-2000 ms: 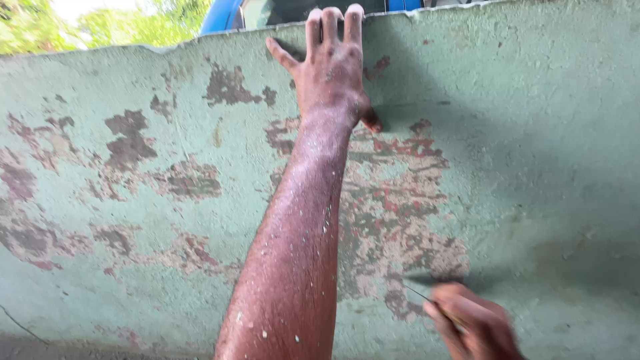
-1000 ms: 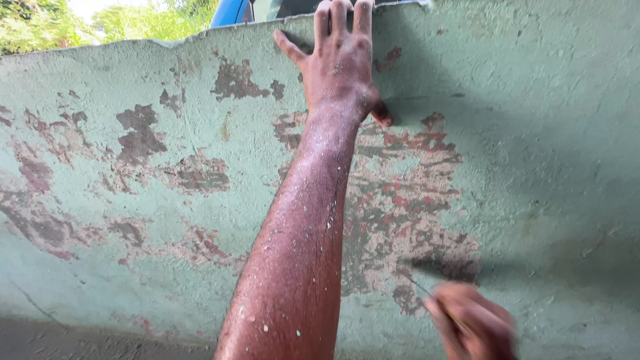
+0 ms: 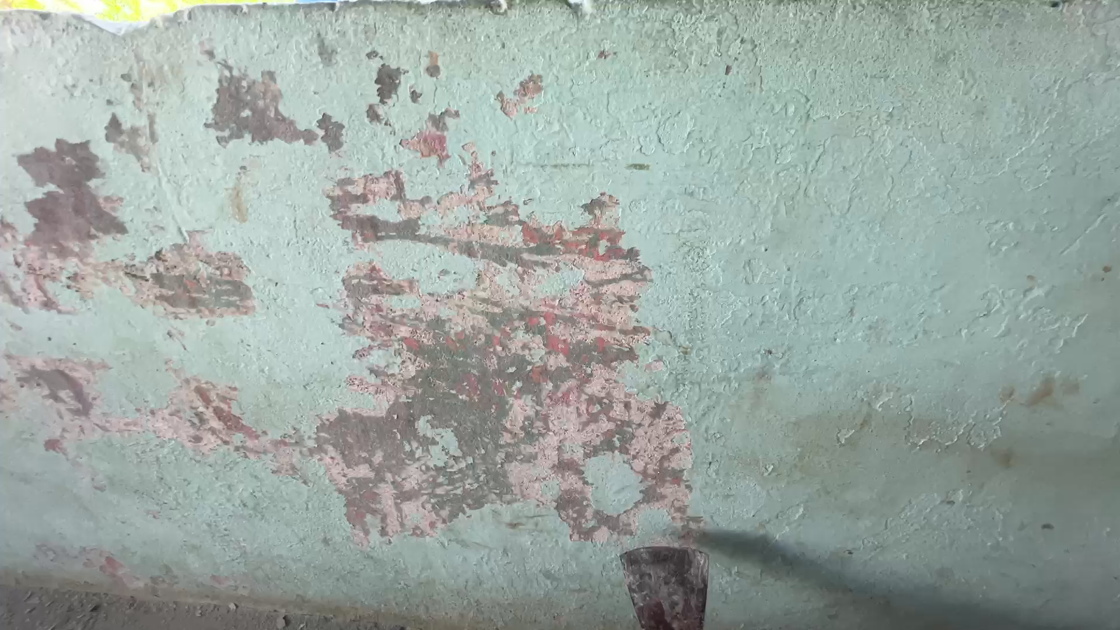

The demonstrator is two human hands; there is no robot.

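A scraper's flat metal blade (image 3: 665, 586), stained and flared at its edge, rises from the bottom of the head view, right of centre. Its handle and whatever holds it lie below the frame. Neither my left hand nor my right hand shows. The blade's edge is just under a large scraped patch (image 3: 455, 420) on a green painted wall (image 3: 831, 262). Pink, red and grey layers are exposed in that patch, with a small island of green paint near its lower right. A shadow stretches to the right from near the blade.
Smaller bare patches (image 3: 254, 105) mark the wall's left part. Cracked, lifted paint covers much of the right side. The wall's top edge runs along the top of the view, with bright foliage beyond at the left. Rough grey ground (image 3: 175, 608) with bits of debris meets the wall's foot.
My left hand, earlier on the wall's top edge, is out of view. My right hand, earlier low at the right with a thin tool, no longer shows. The scraper's blade now appears broad side on.
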